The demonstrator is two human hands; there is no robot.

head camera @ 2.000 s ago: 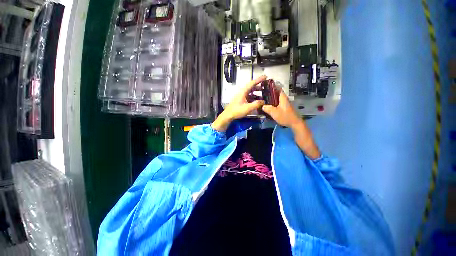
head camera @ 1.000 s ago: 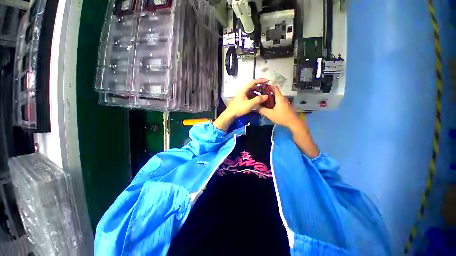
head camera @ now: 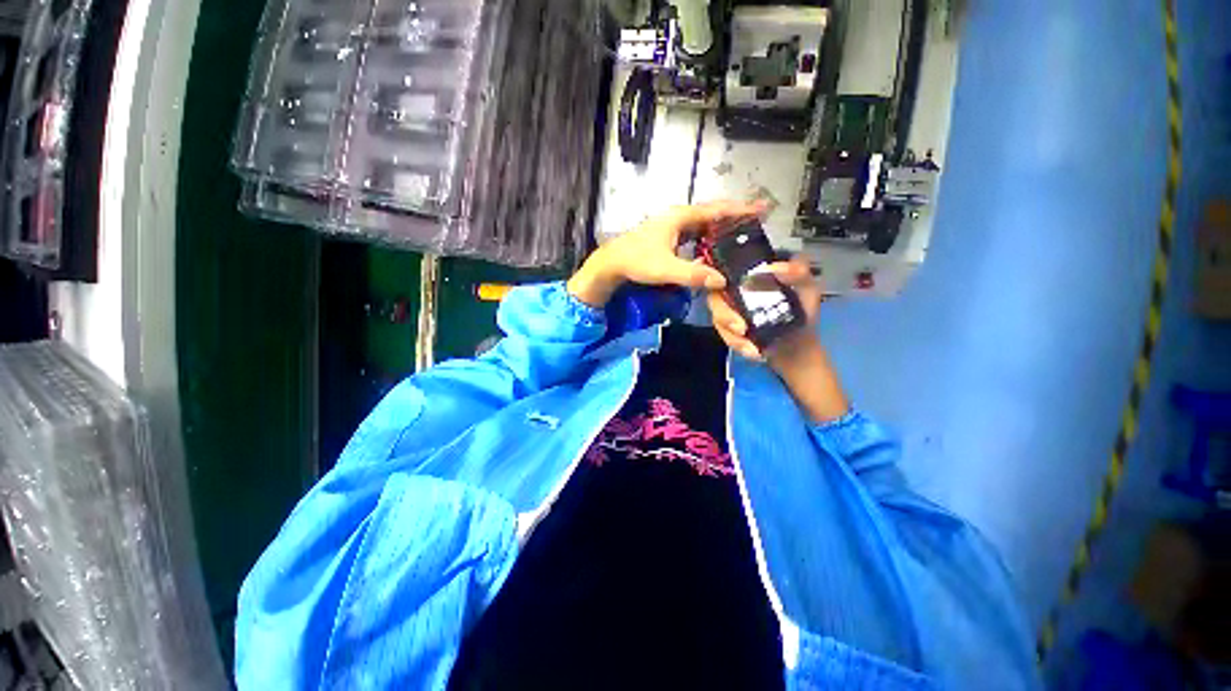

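Observation:
A palm-sized dark phone unit (head camera: 756,280) with a pale patch and a little red at its upper left edge is held between my two bare hands, in front of the white machine's front edge. My right hand (head camera: 776,311) grips its lower part, with fingers on both sides. My left hand (head camera: 662,253) reaches its upper left edge with the fingers. Whether the left fingertips grip it or only touch it is partly hidden. The machine fixture (head camera: 774,68) holds no phone unit.
The white machine (head camera: 756,169) stands ahead, with a black cable loop (head camera: 636,115). Stacked clear blister trays (head camera: 358,122) stand to its left on the green surface. An orange-yellow screwdriver (head camera: 494,290) lies near my left sleeve. More clear trays (head camera: 101,473) are at far left.
The phone unit has been turned from a reddish side to a dark face with a pale patch, and moved slightly right. My hands have shifted their hold. The view has moved, so trays sit higher.

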